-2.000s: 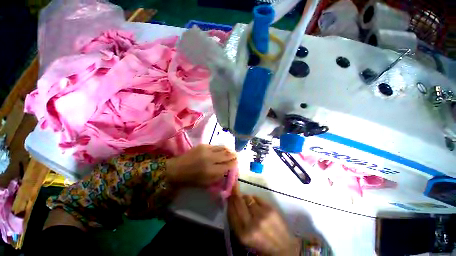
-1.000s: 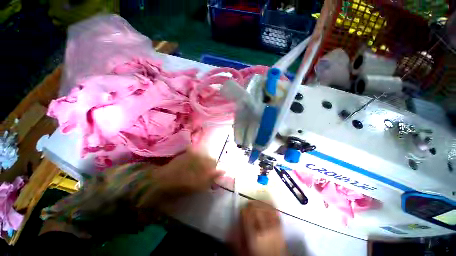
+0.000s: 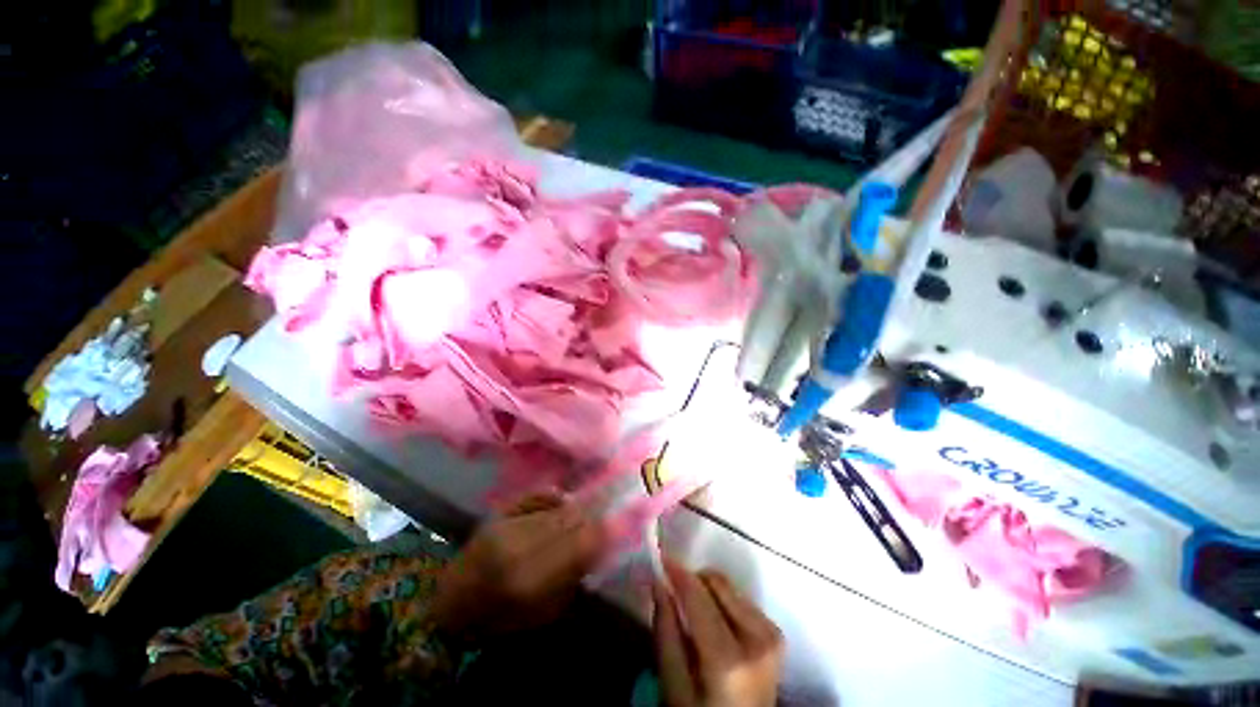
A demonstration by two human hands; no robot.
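A pink fabric piece (image 3: 632, 514) lies at the front edge of the machine table, below and left of the needle. My left hand (image 3: 518, 566) holds its near end, with the fingers partly blurred. My right hand (image 3: 716, 638) pinches the narrow white elastic (image 3: 655, 550) beside the pink piece. The presser foot (image 3: 821, 445) of the sewing machine (image 3: 1023, 456) is up and right of both hands; glare hides the needle area. A large pile of pink pieces (image 3: 484, 297) lies left of the machine head.
Pink loops (image 3: 680, 260) and a clear plastic bag (image 3: 394, 118) lie behind the pile. Pink scraps (image 3: 1016, 546) lie under the machine arm, beside a slotted black part (image 3: 877, 515). A wooden bench (image 3: 173, 477) with white and pink scraps stands left. Thread cones (image 3: 1133, 198) and crates (image 3: 815, 83) are behind.
The view has shifted, so the table sits further right and more of the bench shows. My hands are now close together below the needle, with the pink piece and elastic between them.
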